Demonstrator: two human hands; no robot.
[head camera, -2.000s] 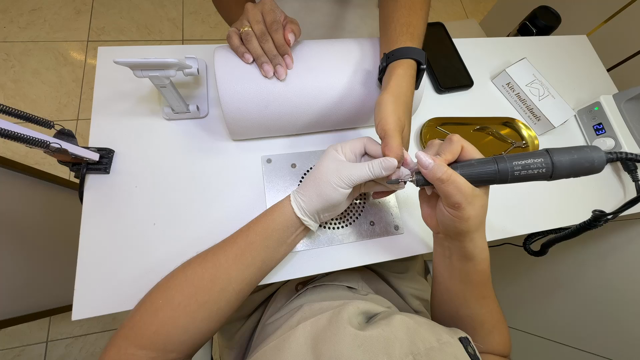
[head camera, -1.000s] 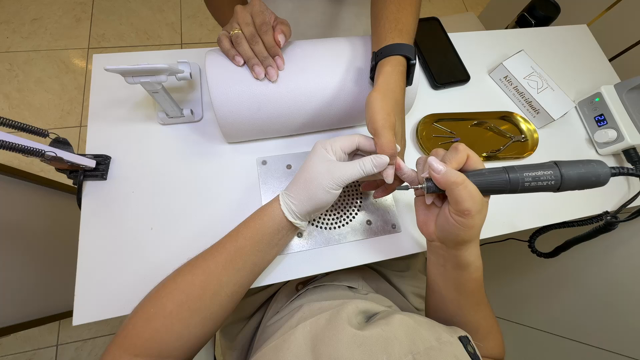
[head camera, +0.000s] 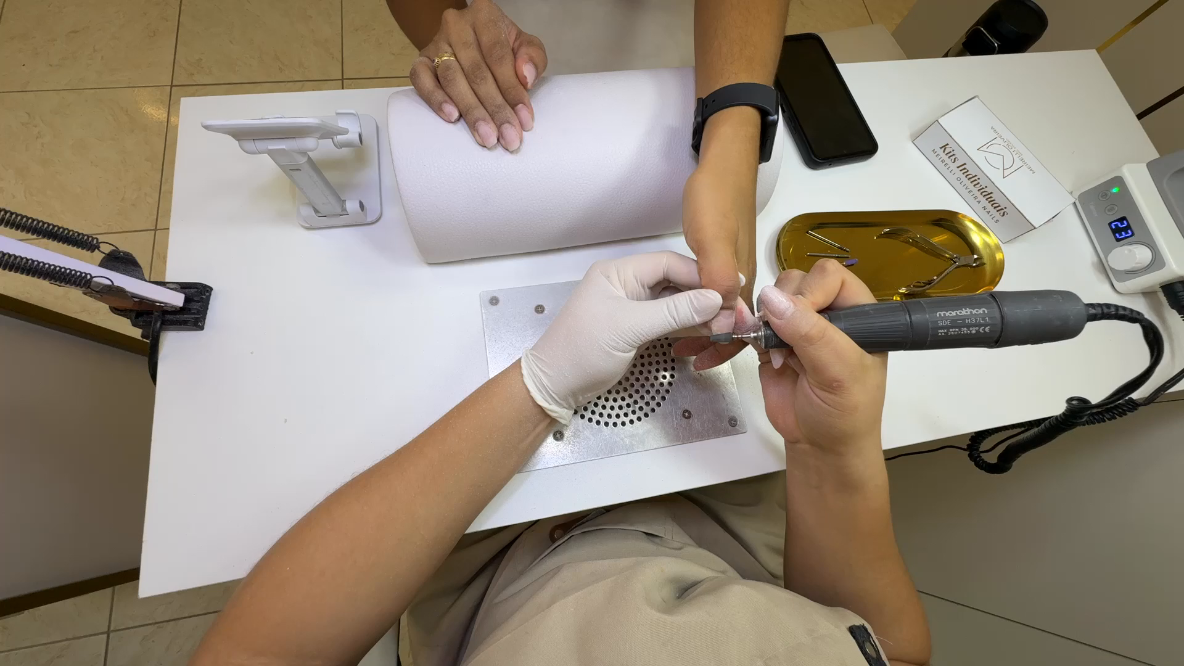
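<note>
My left hand (head camera: 618, 335), in a white glove, grips a finger of another person's hand (head camera: 724, 240) above a perforated metal dust-collector plate (head camera: 518, 370). My bare right hand (head camera: 823, 361) is shut on a dark grey Marathon electric nail drill (head camera: 953, 321). The drill's bit points left, at the held finger; fingers partly hide the exact contact. The person's forearm, with a black watch (head camera: 740, 100), lies across a white cushioned armrest (head camera: 546, 176). Their other hand (head camera: 479, 74), wearing a ring, rests on that armrest's left part.
A gold tray (head camera: 860, 277) with cuticle nippers (head camera: 934, 259) and small metal bits lies behind the drill. Farther back are a black phone (head camera: 826, 102) and a white box (head camera: 992, 171). The drill's control unit (head camera: 1130, 227) stands right, a phone stand (head camera: 319, 180) and clamped lamp arm (head camera: 139, 287) left.
My hands stay together at the other person's fingers, and the drill remains in my right hand. Its angle has shifted slightly.
</note>
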